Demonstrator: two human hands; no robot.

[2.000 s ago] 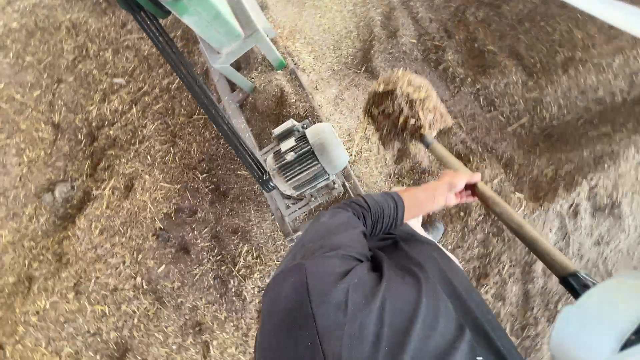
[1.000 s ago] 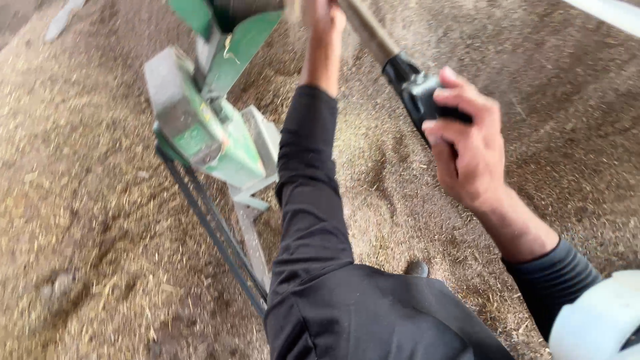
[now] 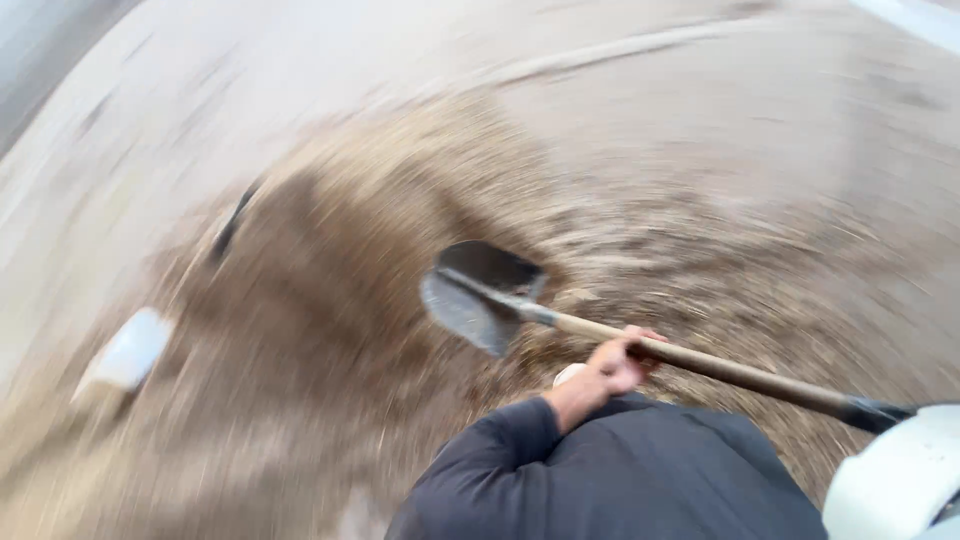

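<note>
An empty metal shovel blade (image 3: 480,296) hangs over brown, straw-like loose material near the middle of the view. Its wooden shaft (image 3: 735,373) runs down to the right, to a black grip end (image 3: 874,412). My left hand (image 3: 621,361) is closed around the shaft, a short way behind the blade socket. My right hand is out of sight; a white rounded object (image 3: 892,472) at the lower right covers the end of the handle.
A blurred heap of loose brown material (image 3: 315,285) spreads across the middle and left. A whitish container-like object (image 3: 135,349) lies at the left, and a dark thin object (image 3: 234,225) lies above it. Pale floor (image 3: 225,75) stretches behind.
Two seconds ago the shovel blade carried a heap of material; now it is empty. The view has swung away from the green machine. My right hand, seen on the grip one second ago, has left view.
</note>
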